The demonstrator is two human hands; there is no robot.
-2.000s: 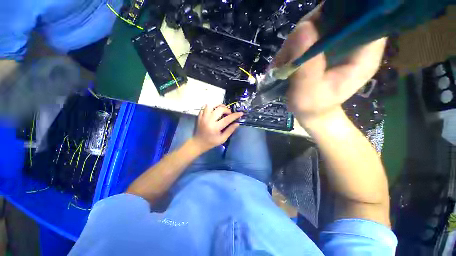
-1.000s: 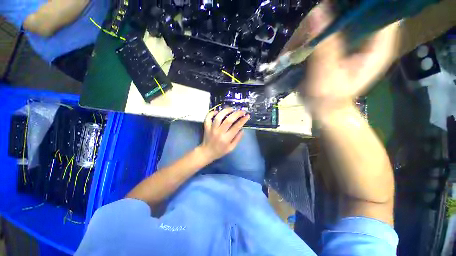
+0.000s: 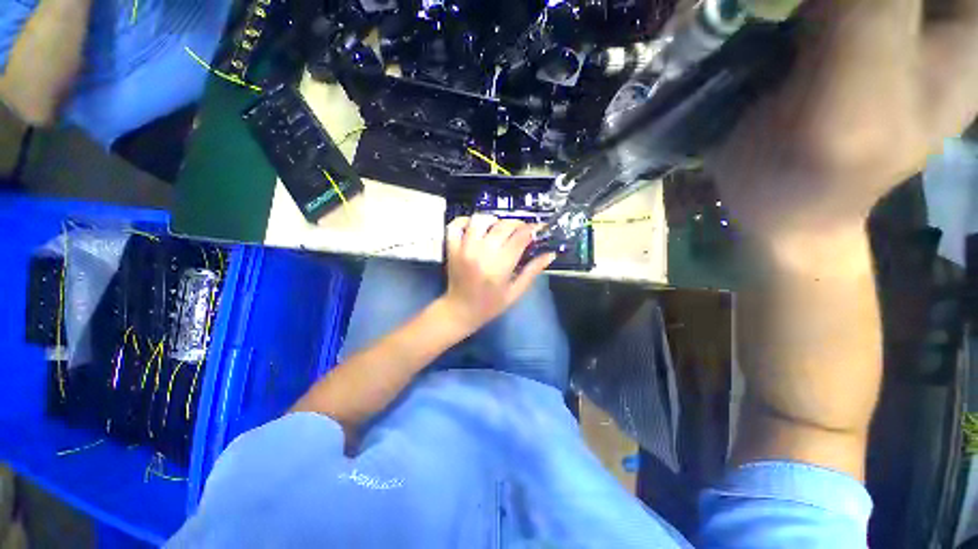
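Note:
A black power strip housing point(image 3: 574, 245) lies open side up on the pale board point(image 3: 413, 230) at the bench's front edge. Shiny metal parts show inside it and a thin yellow wire sticks out to its right. My left hand point(image 3: 488, 263) rests on the housing's left and front part, fingertips near the driver tip. My right hand point(image 3: 847, 118), bare, large and blurred near the lens, is closed around the dark power screwdriver point(image 3: 686, 118). The driver slants down left, its tip at the housing beside my left fingers; exact contact is unclear.
Another black housing point(image 3: 302, 150) with a yellow wire lies tilted to the left. Black socket parts point(image 3: 429, 54) are heaped at the back. A blue bin point(image 3: 231, 359) at lower left holds strips with yellow wires and clear plastic. A coworker's arm point(image 3: 48, 64) shows at upper left.
The driver now stands nearer the lens and my right hand has moved right and up. My left hand has shifted slightly over the housing, fingers nearer the tip. The coworker's arm has moved left.

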